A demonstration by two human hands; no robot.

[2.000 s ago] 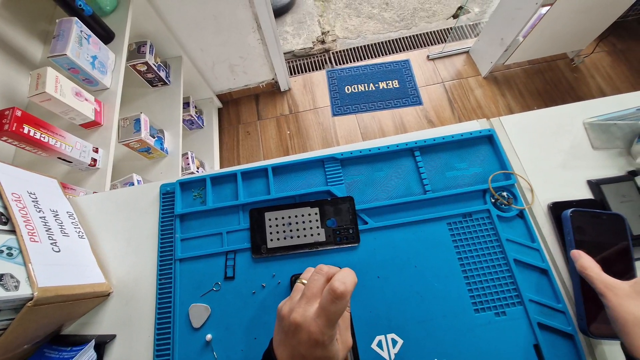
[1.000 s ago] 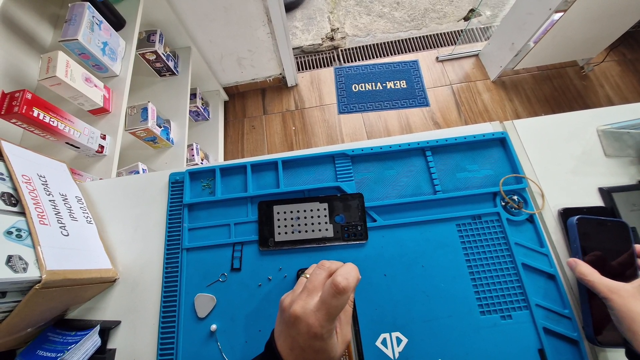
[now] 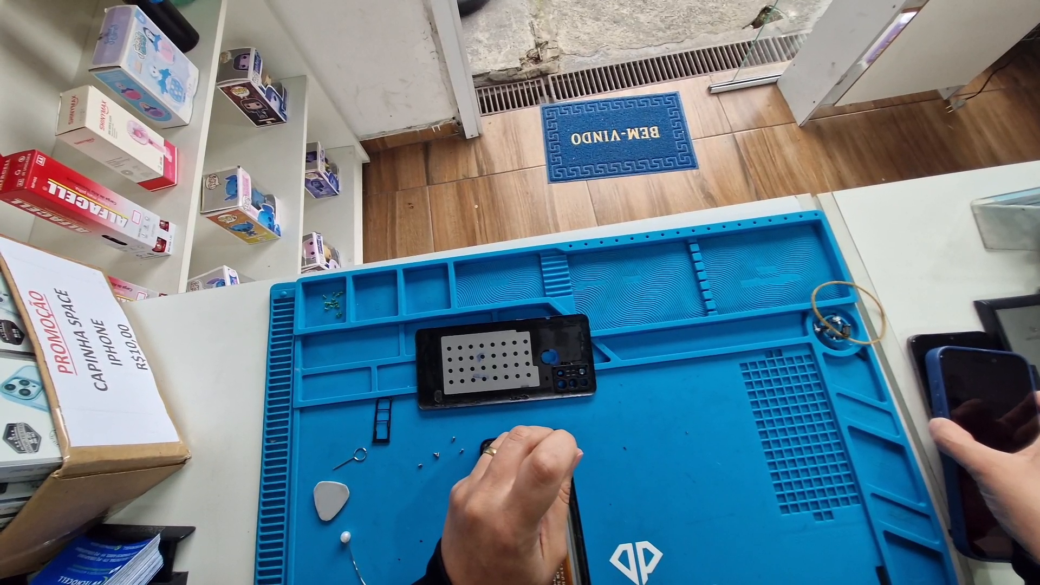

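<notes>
My left hand (image 3: pixel 516 496), with a ring, has its fingers bunched over a dark phone body (image 3: pixel 578 536), most of which it covers; anything between the fingertips is hidden. Above it lies a detached phone back cover (image 3: pixel 505 361), inner side up, with a grey perforated sheet. At the right edge, my right hand (image 3: pixel 995 479) grips a smartphone in a blue case (image 3: pixel 983 398), its thumb along the left side. Left of my left hand are tiny screws (image 3: pixel 436 455), a SIM tray (image 3: pixel 382 421), an eject pin (image 3: pixel 354 458) and a grey pick (image 3: pixel 331 500).
A blue silicone repair mat (image 3: pixel 674 455) with compartments covers much of the white counter (image 3: pixel 211 366). Small screws (image 3: pixel 333 304) sit in its top left compartment; a rubber band (image 3: pixel 873 305) lies upper right. A cardboard box (image 3: pixel 122 463) with a sign stands left, beside shelves of boxed goods.
</notes>
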